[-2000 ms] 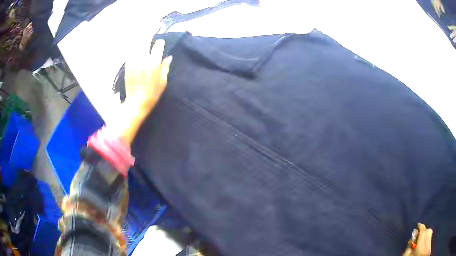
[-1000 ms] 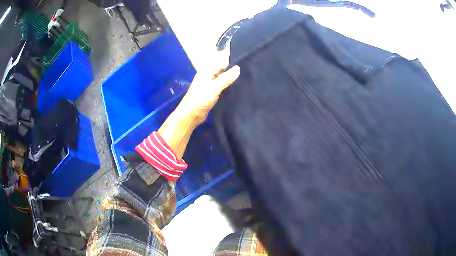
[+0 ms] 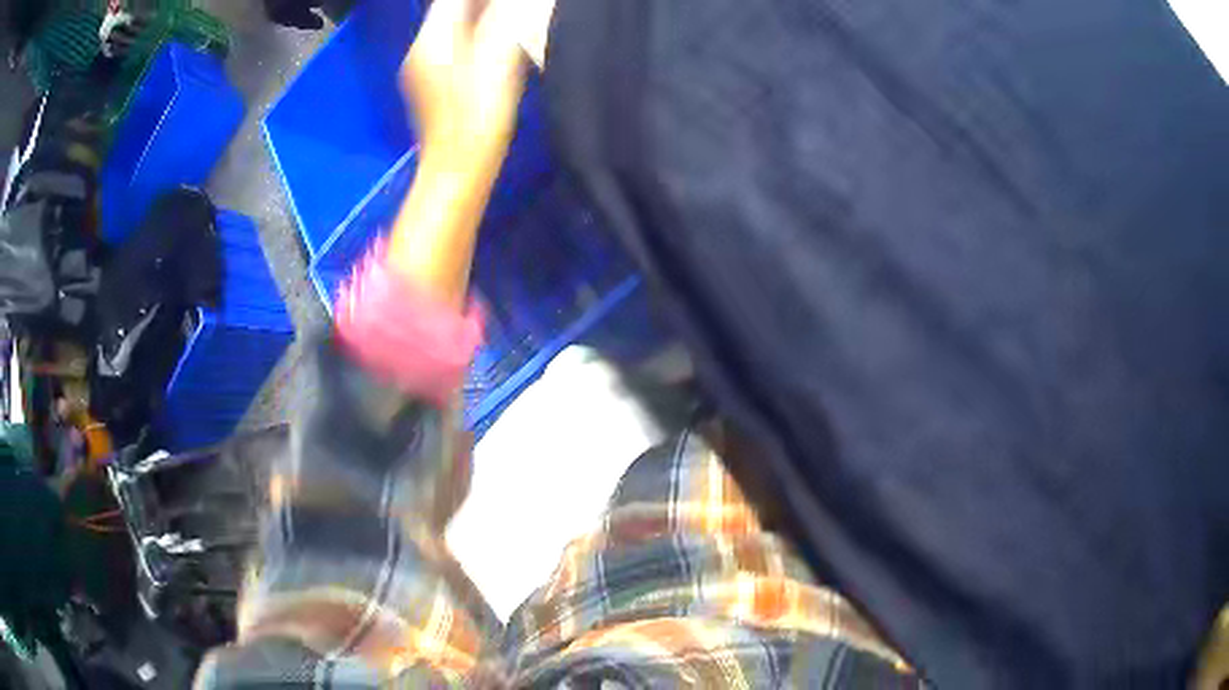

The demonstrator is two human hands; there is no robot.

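Note:
The dark denim garment [image 3: 917, 310] fills the right half of the view, its near edge hanging in a long fold beside my plaid clothing. My left hand [image 3: 472, 81] is blurred at the top, just left of the garment. Its fingers are cut off by the top edge, so its grip cannot be made out. A sliver of my right hand [image 3: 1217, 661] shows at the lower right corner, against the garment. Its fingers and anything in them are out of view.
Blue crates [image 3: 337, 121] stand below and left of my left arm. More blue crates [image 3: 162, 128] and dark cloth [image 3: 162, 283] are at the far left on the grey floor. A metal frame [image 3: 189, 526] stands at the lower left. A white surface [image 3: 539, 472] shows by my lap.
The view has tipped down and the collar has left the picture at the top. My left hand now sits higher in the picture and no longer shows at the garment's shoulder edge.

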